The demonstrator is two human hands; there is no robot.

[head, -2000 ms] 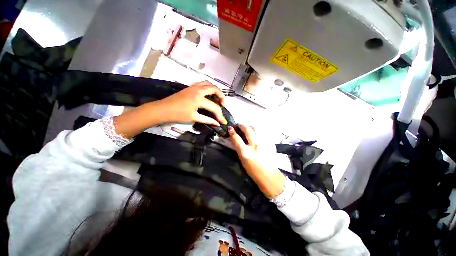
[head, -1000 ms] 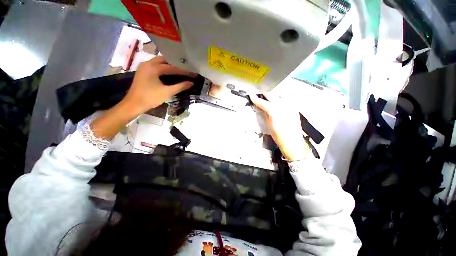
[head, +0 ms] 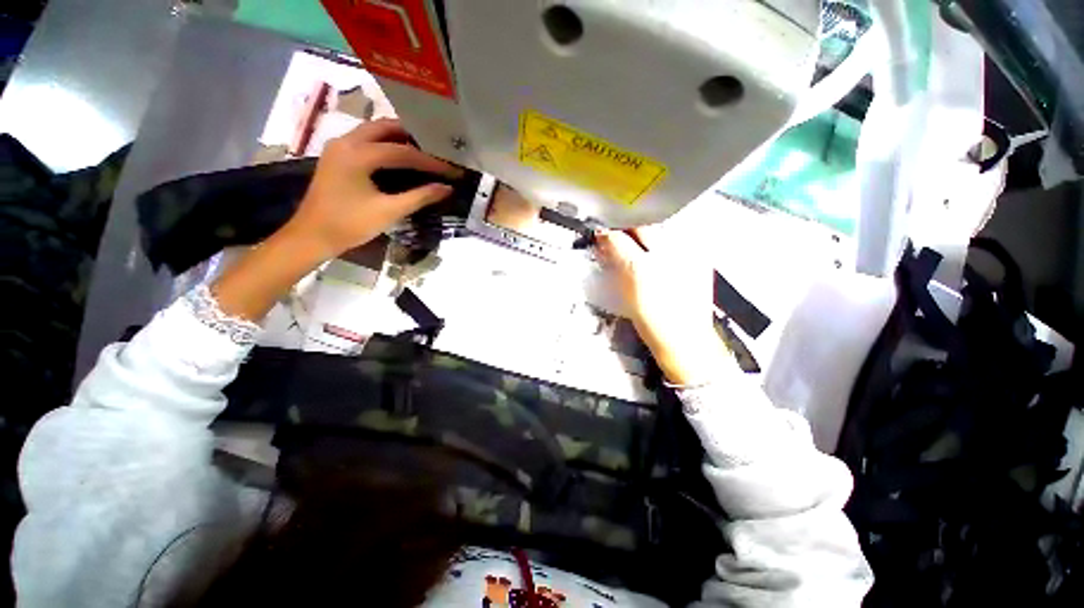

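A dark padded camouflage strap (head: 226, 204) lies at the left of the machine bed, its right end under my left hand (head: 363, 190), which grips it beside the metal clamp frame (head: 514, 226). My right hand (head: 624, 271) is at the right of the clamp, under the edge of the machine head; its fingertips hold the end of a narrow black webbing strap (head: 568, 221). The sewing machine head (head: 630, 83) with its yellow caution label covers the needle area, so the join between webbing and padded strap is hidden.
Camouflage straps (head: 476, 416) are piled in front of me. A short black strap piece (head: 741, 304) lies right of my right hand. Black webbing (head: 951, 416) is heaped at the right. Dark camouflage pieces (head: 48, 249) lie at far left. A pale hose (head: 882, 154) stands beside the head.
Over two seconds, my left hand and the padded strap moved up to the clamp, and my right hand moved away to the clamp's right side. The view also shifted.
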